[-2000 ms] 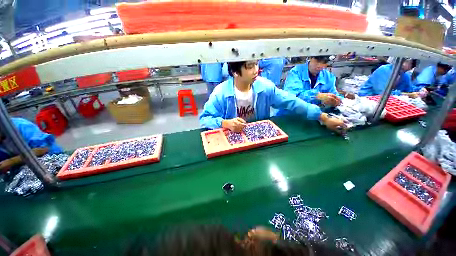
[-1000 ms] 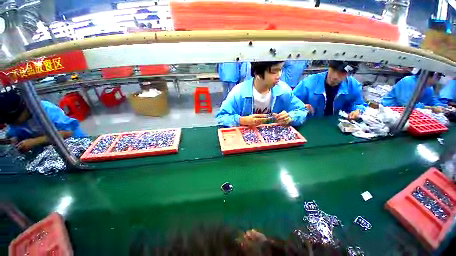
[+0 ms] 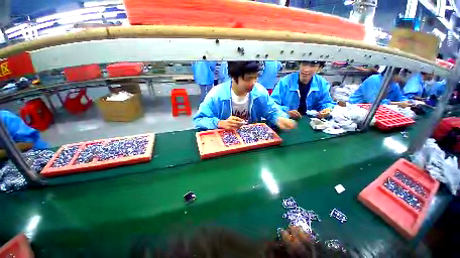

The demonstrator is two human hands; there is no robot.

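Observation:
A loose cluster of small silvery frame parts (image 3: 302, 217) lies on the green belt at the lower right of centre. A blurred hand, seemingly my right hand (image 3: 296, 239), is at the bottom edge over the cluster's near side, partly hidden by a dark blurred shape. I cannot tell whether its fingers hold a part. My left hand is not in view. One silvery frame (image 3: 338, 215) lies apart to the right. A small dark piece (image 3: 189, 197) and a white square (image 3: 339, 188) lie further up the belt.
Orange-red trays with small parts stand across the belt (image 3: 239, 140), at left (image 3: 98, 154) and at right (image 3: 400, 197). Workers in blue smocks (image 3: 244, 95) sit opposite. White wrapping (image 3: 339, 119) lies beyond. A metal post (image 3: 378, 98) supports the shelf (image 3: 202, 49).
The blurred hand has moved right, from beside the cluster onto its near side. The view has swung about. The worker opposite has parted hands that were together a second ago.

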